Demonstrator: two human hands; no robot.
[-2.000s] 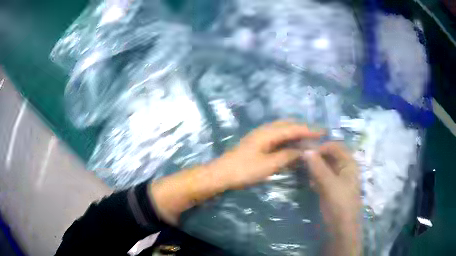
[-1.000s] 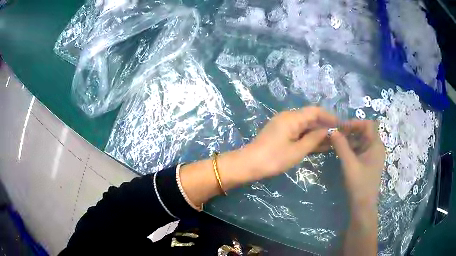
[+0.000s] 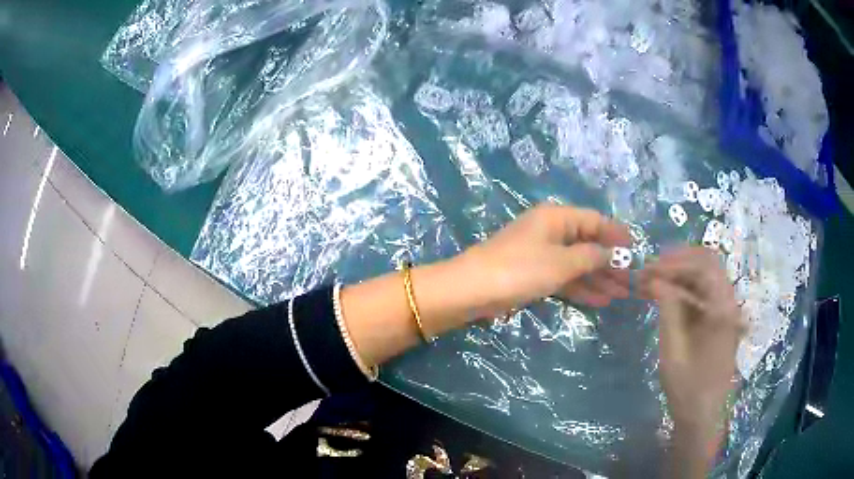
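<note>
A small white perforated disc [image 3: 621, 257] with button-like holes is at the fingertips of my left hand [image 3: 534, 257], held above the plastic sheet [image 3: 524, 374]. Whether a clear piece is with it cannot be told. My right hand [image 3: 693, 290] is blurred, just right of the disc and apart from it. Its fingers are bent, and whether it holds something cannot be told. Clear holed pieces [image 3: 529, 154] lie scattered beyond my hands. A heap of white perforated discs [image 3: 773, 253] lies at the right, with a few loose ones at its left edge.
A loose clear poly bag [image 3: 178, 122] is bunched at the far left. A blue tray [image 3: 782, 173] with white pieces stands at the back right. A dark flat object [image 3: 824, 360] lies at the right edge. Green bench top [image 3: 56, 84] shows at left, above pale floor [image 3: 84, 253].
My hands were close together at the fingertips. My right hand has moved slightly down and right, away from my left, and the disc at my left fingertips now shows clearly.
</note>
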